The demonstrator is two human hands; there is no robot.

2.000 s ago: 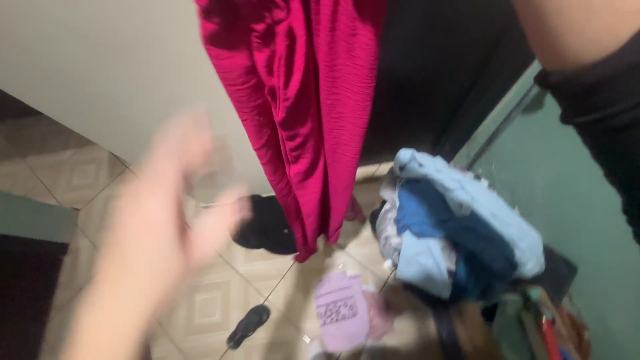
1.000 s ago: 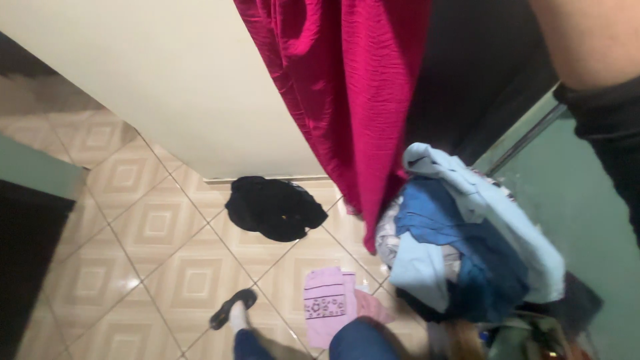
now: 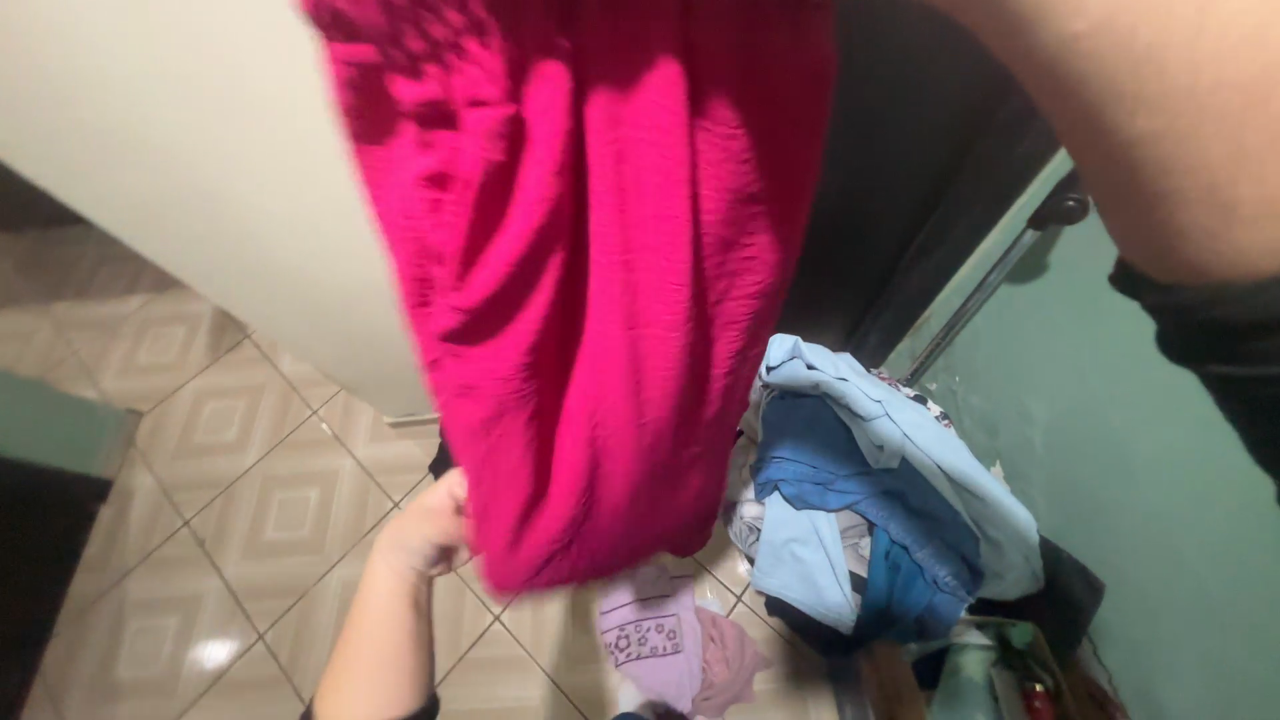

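Observation:
A magenta crinkled cloth garment (image 3: 640, 300) hangs down the middle of the view, its top beyond the upper edge. My left hand (image 3: 430, 525) is at the garment's lower left edge, its fingers closed on the fabric and partly behind it. My right forearm reaches up at the upper right, in a dark sleeve pushed toward the elbow; the right hand itself is out of frame. To the right of the magenta garment lies a heap of light blue and denim-blue clothes (image 3: 870, 480). Below it, a lilac printed cloth (image 3: 650, 640) and a pink cloth (image 3: 725, 660) lie on the floor.
Beige patterned tiles (image 3: 290, 515) cover the floor. A pale wall (image 3: 200, 150) stands at the left, a green wall (image 3: 1180, 520) with a metal bar (image 3: 975, 300) at the right. A box of bottles and other items (image 3: 1000, 670) sits at the lower right. A black cloth is mostly hidden behind the magenta garment.
My left hand, open and blurred two seconds ago and out of view one second ago, now grips the magenta garment's edge. The garment is spread wider and now covers most of the black cloth.

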